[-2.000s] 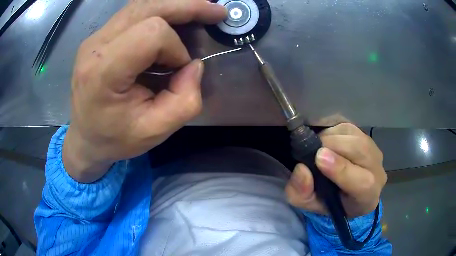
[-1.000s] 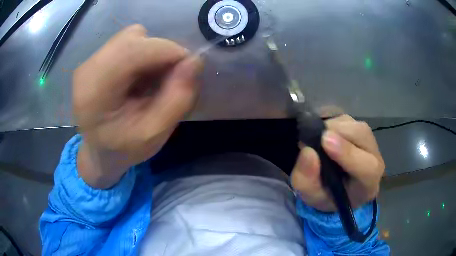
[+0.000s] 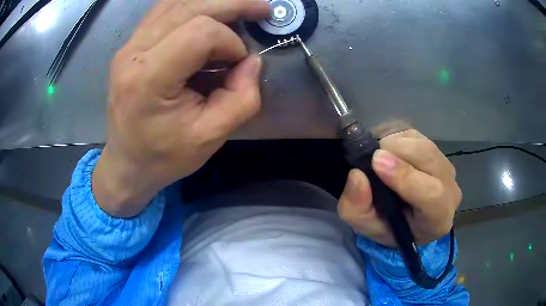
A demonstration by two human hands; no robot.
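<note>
A black disc motor (image 3: 309, 23) with a silver-white ring and centre lies on the metal ledge at the top middle. Small shiny terminals (image 3: 287, 42) stand on its near edge. My left hand (image 3: 179, 95) pinches thin solder wire (image 3: 270, 49) between thumb and finger, and the wire's end is at the terminals. A left fingertip reaches onto the disc's ring. My right hand (image 3: 407, 185) holds the soldering iron (image 3: 328, 85) by its black handle, with its tip at the right-hand terminal. Whether tip and wire touch each other is too small to tell.
Long dark tweezers (image 3: 70, 43) lie on the brushed-metal ledge (image 3: 419, 72) at the upper left. The ledge's near edge runs across mid-picture, with grey floor beyond it at both sides. A black cable (image 3: 500, 149) runs at the right.
One second ago both hands were blurred and drawn back from the disc. Now the left finger is on the disc again, and the wire and iron tip are at the terminals.
</note>
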